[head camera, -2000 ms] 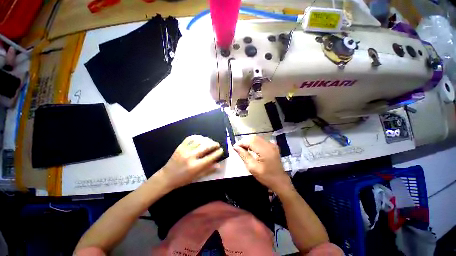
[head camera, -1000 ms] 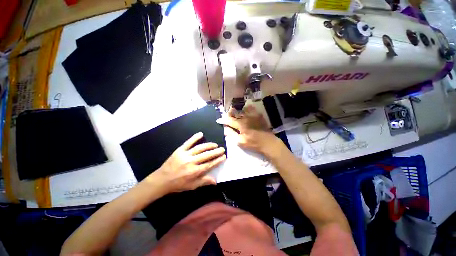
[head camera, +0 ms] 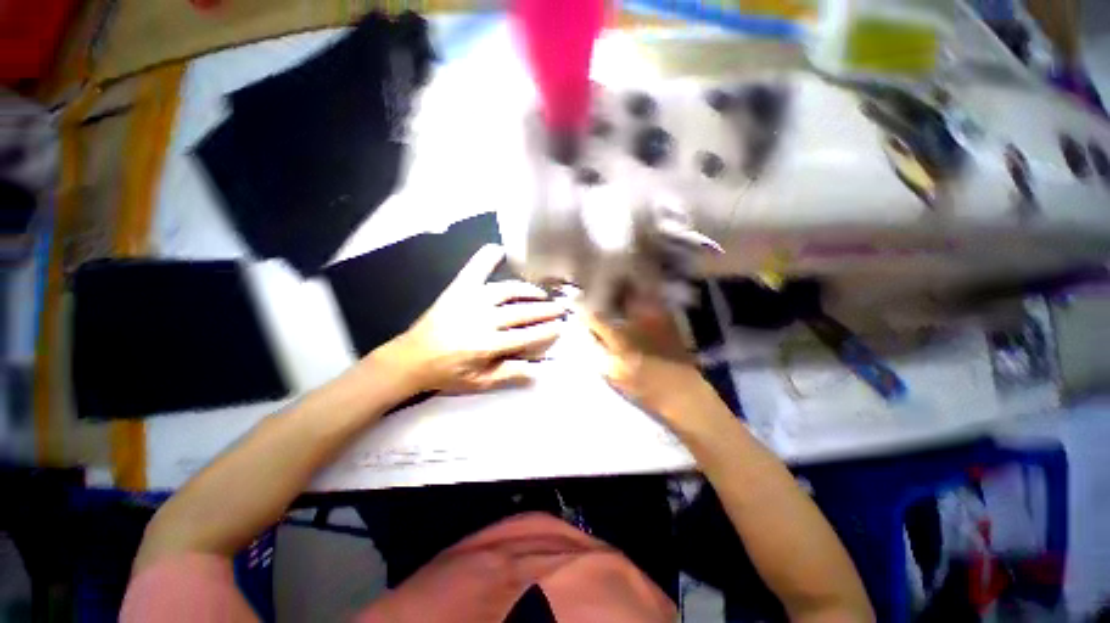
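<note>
A black fabric panel [head camera: 396,286] lies on the white table, its right end close to the sewing machine's needle area. My left hand [head camera: 481,331] lies flat on the panel's right part with its fingers spread. My right hand [head camera: 651,359] is at the needle area, partly under the machine head [head camera: 755,158]. Its fingertips are blurred and partly hidden, so I cannot tell what they grip. The presser foot and needle are too blurred to make out. The frame is smeared by motion.
A plain black stack [head camera: 171,335] lies at left and a fanned black stack [head camera: 323,146] beyond it. Black pieces [head camera: 761,302] and a blue-handled tool [head camera: 864,361] lie right of my right hand. A blue basket [head camera: 889,487] stands below the table's right edge.
The panel has moved away from me, with its right end now further in by the machine. My left hand has moved forward with it. My right hand stays near the needle area. The view has shifted.
</note>
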